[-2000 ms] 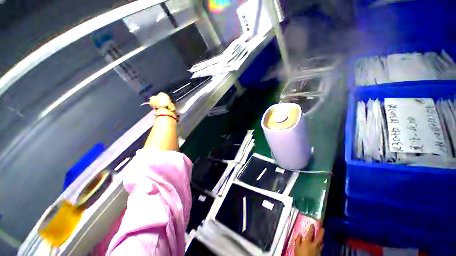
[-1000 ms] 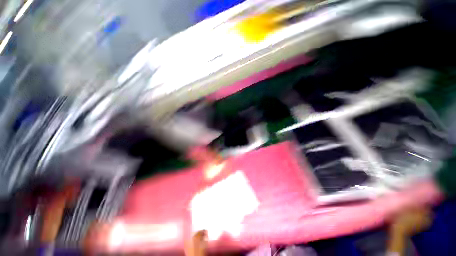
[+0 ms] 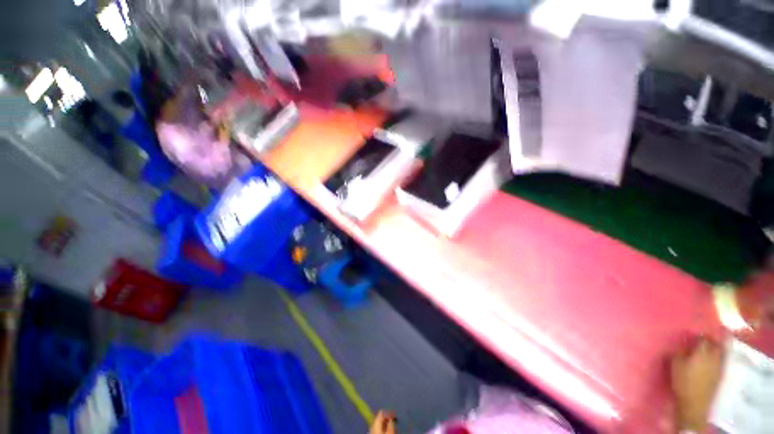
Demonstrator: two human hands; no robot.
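Observation:
The view is blurred. Two stacks of black tablets with white foam stand on the pink bench [image 3: 560,280]: the nearer stack [image 3: 450,174] in the middle and another stack [image 3: 365,174] just left of it. My left hand [image 3: 384,422] is cut off by the bottom edge, with only fingertips showing over the floor, away from the stacks. What appears to be my right hand [image 3: 698,373] is blurred over the bench at the lower right, beside a white thing [image 3: 747,394]. Its grip is unclear.
A green mat [image 3: 636,220] lies along the bench's back, below a hanging white sheet [image 3: 586,93]. Blue bins [image 3: 229,386] stand on the floor at lower left, and a red crate [image 3: 136,291] behind them. A person in pink [image 3: 195,148] is farther along the bench.
The view has swung from the tablets and white roll to the bench's length and floor at left. My left arm, stretched out earlier, now shows only fingertips at the bottom.

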